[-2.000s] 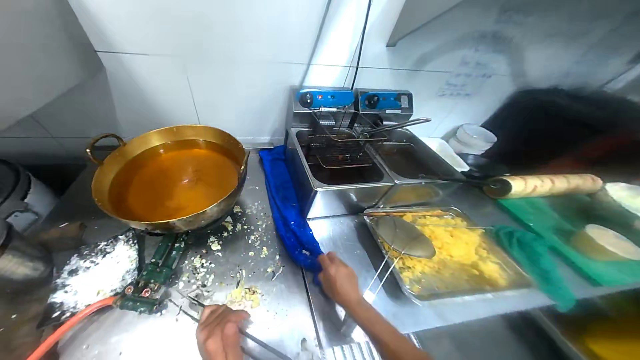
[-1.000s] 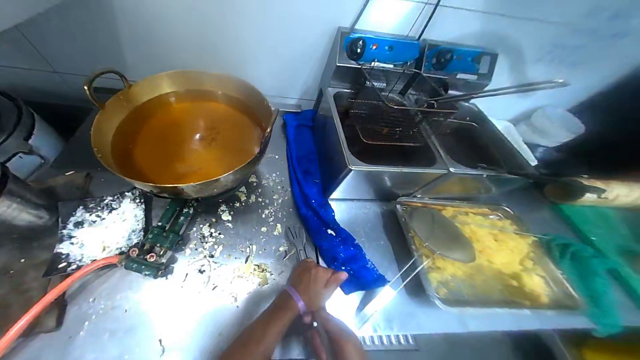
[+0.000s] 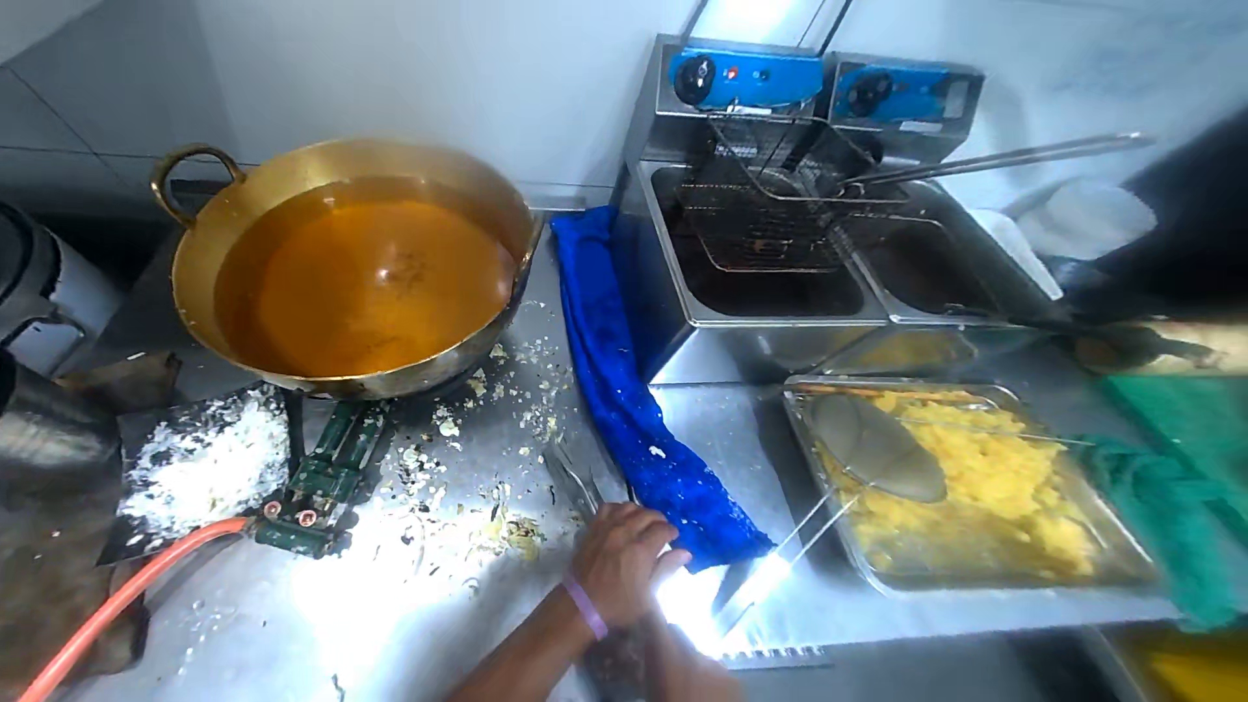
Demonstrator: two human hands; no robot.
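My left hand (image 3: pixel 624 561), with a purple band at its wrist, is closed around metal tongs (image 3: pixel 575 478) whose tips point toward the fryer side of the steel counter. Below it, at the bottom edge, my right hand (image 3: pixel 687 668) is blurred and partly cut off; its grip cannot be made out. A blue cloth (image 3: pixel 634 419) lies just beyond my left hand, along the fryer. To the right, a steel tray (image 3: pixel 877 585) holds yellow food (image 3: pixel 975 468), with a round mesh skimmer (image 3: pixel 873 448) resting over it. A brass pan (image 3: pixel 219 317) of orange-brown oil stands at the left.
A double electric fryer (image 3: pixel 770 346) with a wire basket (image 3: pixel 780 214) stands at the back. A green burner (image 3: pixel 327 478) with an orange hose (image 3: pixel 132 590) is under and before the pan. Food scraps litter the counter. A green cloth (image 3: pixel 1160 526) hangs by the tray; another person's dark sleeve (image 3: pixel 1194 214) is at right.
Two seconds ago my right hand was at the blue cloth; it is now low at the bottom edge. My left hand has moved forward and right with the tongs. The cloth's near end lies farther right.
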